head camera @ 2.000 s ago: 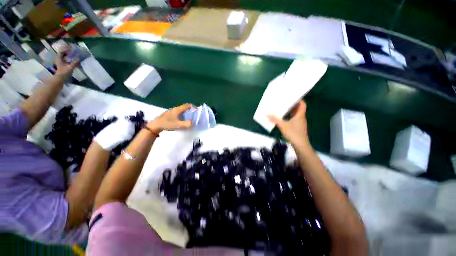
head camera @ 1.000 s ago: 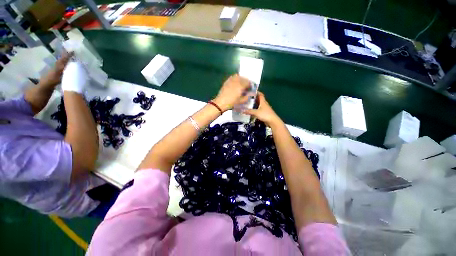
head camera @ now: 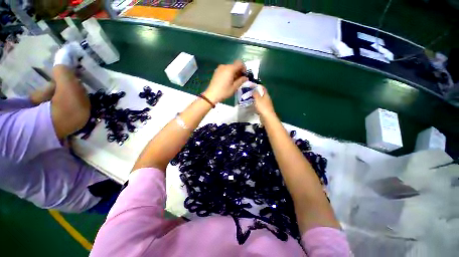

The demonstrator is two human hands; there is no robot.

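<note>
A white product box (head camera: 246,106) stands open at the edge of the belt, with its white flap up behind the hands. My right hand (head camera: 263,100) holds the box at its right side near the mouth. My left hand (head camera: 227,80) is over the mouth, its fingers on a small black coiled cable (head camera: 250,76). Something dark shows inside the box mouth; I cannot tell what it is. A large heap of black coiled cables (head camera: 229,168) lies between my forearms on the white table (head camera: 173,193).
Closed white boxes stand on the green belt (head camera: 312,100), one left of my hands (head camera: 181,69) and one at the right (head camera: 383,129). Pale empty cartons (head camera: 428,201) cluster at the right. A co-worker in light purple (head camera: 45,150) works at the left beside a smaller cable heap (head camera: 118,116).
My hands have come together at one box. My left hand now has a black cable at the box mouth. The co-worker's gloved hand has moved left and up.
</note>
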